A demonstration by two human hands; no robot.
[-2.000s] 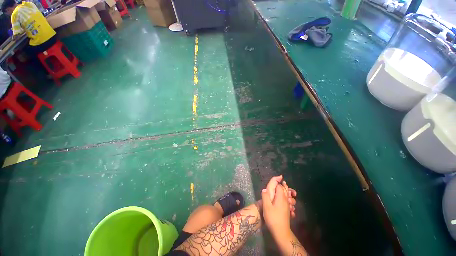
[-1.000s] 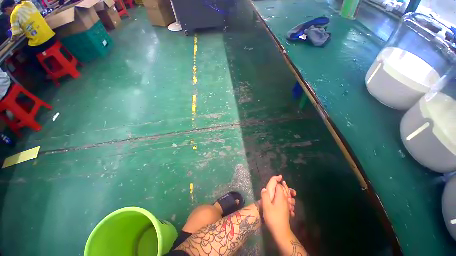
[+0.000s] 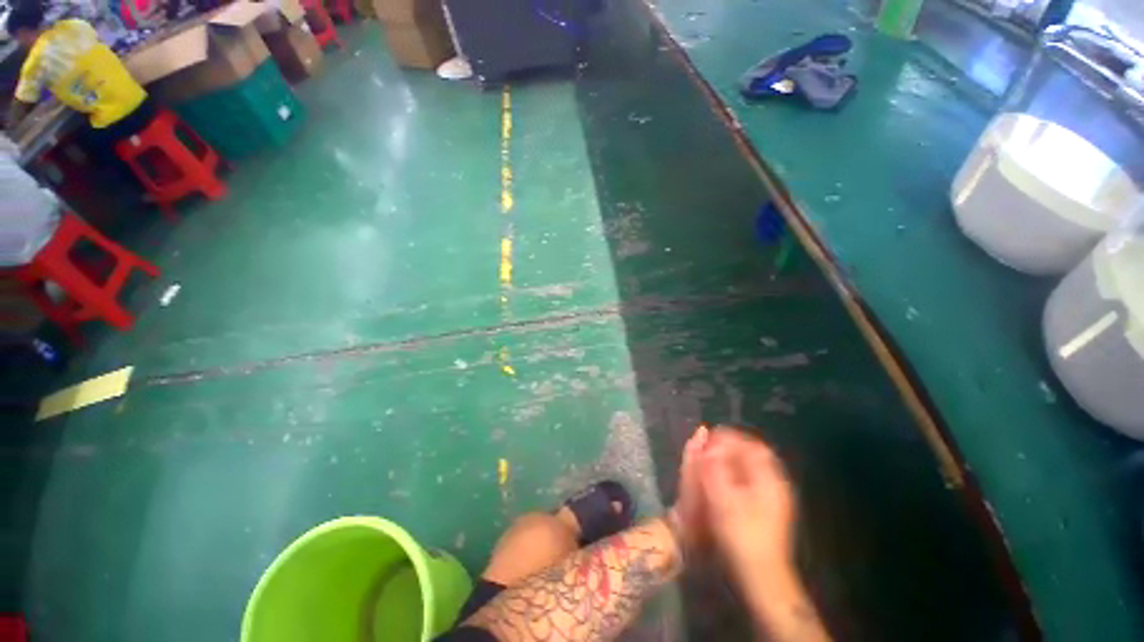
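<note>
My left hand [image 3: 695, 487] and my right hand [image 3: 750, 499] are close together in front of me at the lower middle, over the floor beside the bench. Both are bare and blurred. The right hand covers much of the left, so the fingers of both are unclear. No object shows in them. The nearest appliance unit [image 3: 1104, 336], white with a pale slot on its side, stands on the bench, cut off by the right edge. Another appliance unit [image 3: 1031, 207] with a clear upper wall stands behind it.
The green bench [image 3: 878, 213] runs along my right, with a blue-grey cloth bundle [image 3: 809, 75] on it. A lime-green bucket [image 3: 282, 589] stands at lower left. Red stools [image 3: 176, 161], a seated person in yellow, cartons and a green crate [image 3: 245, 110] are at upper left.
My hands were clasped with fingers laced; now they are blurred and the right hand has shifted right and turned. The view has swung slightly left, so the units sit farther right.
</note>
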